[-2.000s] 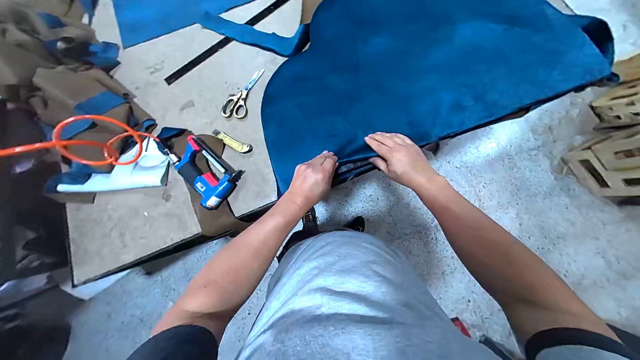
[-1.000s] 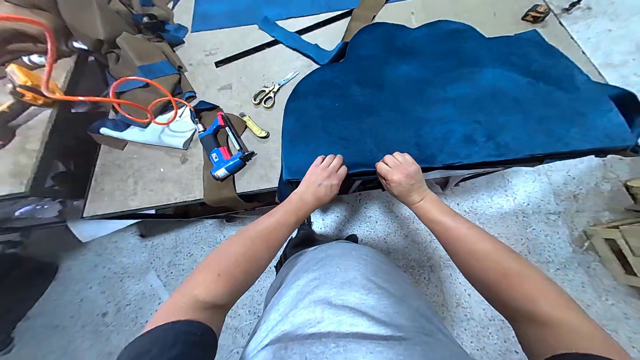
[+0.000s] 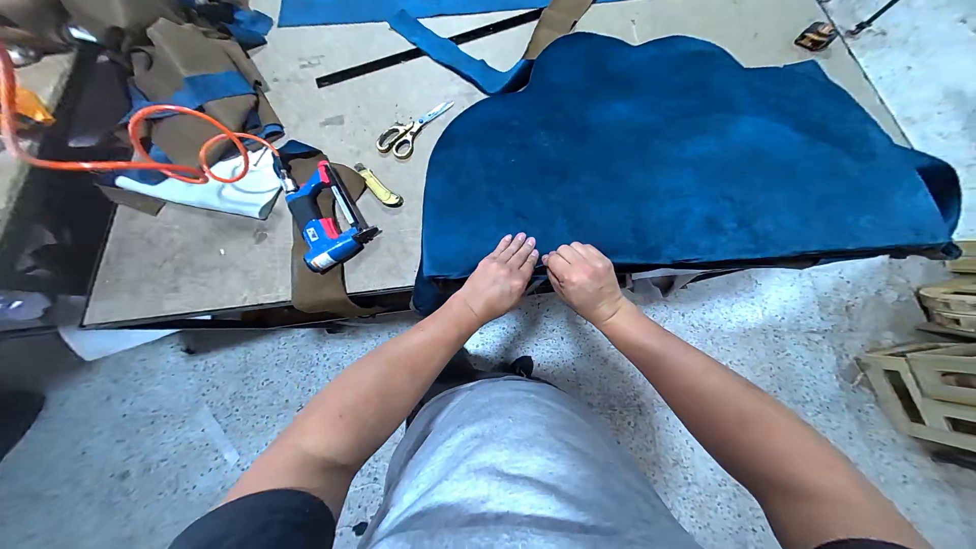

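A large piece covered in blue fabric (image 3: 671, 160), with a scalloped far edge, lies over the table's near edge. My left hand (image 3: 501, 276) rests on its near edge with the fingers out fairly straight and close together. Beside it, my right hand (image 3: 585, 280) has its fingers curled over the same edge, gripping the fabric there. The fingertips of both hands nearly meet; the thumbs and the underside of the edge are hidden. To the left lie a blue pneumatic stapler (image 3: 328, 221), a yellow utility knife (image 3: 379, 186) and gold-handled scissors (image 3: 412, 132).
An orange coiled air hose (image 3: 137, 164) runs to the stapler across brown and blue fabric scraps (image 3: 198, 84). A black strip (image 3: 427, 50) lies across the table (image 3: 175, 263). At the far right is a tape measure (image 3: 816, 35). Wooden frames (image 3: 926, 381) stand on the floor at right.
My right hand has moved left along the near edge, closer to my left hand. My left hand's fingers look straighter than before.
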